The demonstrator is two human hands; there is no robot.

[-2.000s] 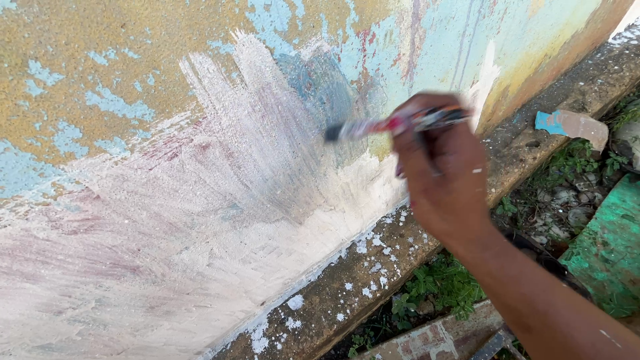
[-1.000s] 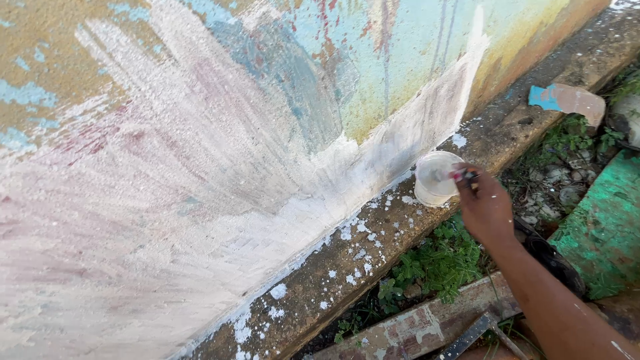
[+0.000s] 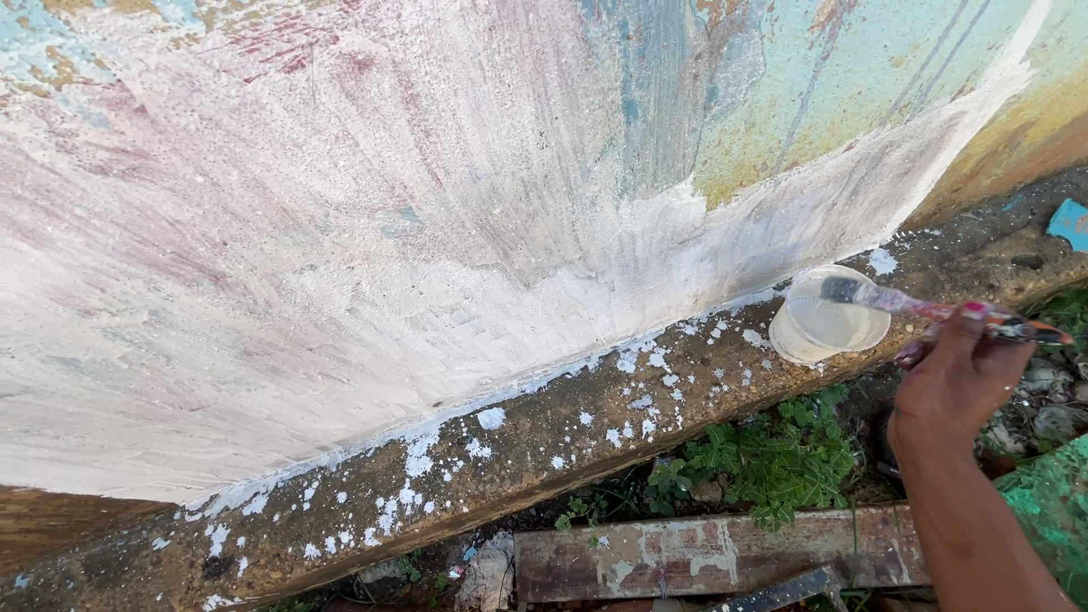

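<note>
My right hand (image 3: 965, 365) grips the handle of a paintbrush (image 3: 901, 302) at the right of the view. The brush's dark bristle tip is over the mouth of a whitish plastic cup (image 3: 807, 331), which stands on the concrete ledge against the wall's foot. Pale liquid or residue shows inside the cup. The wall (image 3: 476, 212) carries streaky white paint over its lower part, with light blue, yellow and reddish patches around it. My left hand is not in view.
White paint drops spot the narrow concrete ledge (image 3: 527, 450). Below it are green weeds (image 3: 773, 459), a worn painted board (image 3: 705, 557), a metal piece (image 3: 786, 591) and a green surface (image 3: 1054, 510). A blue fragment (image 3: 1069, 224) lies on the ledge at the far right.
Two seconds ago the brush was at the wall; a second ago it was in the cup. Now its tip shows above the cup. A white strip has appeared along the wall's lower right. The view has shifted.
</note>
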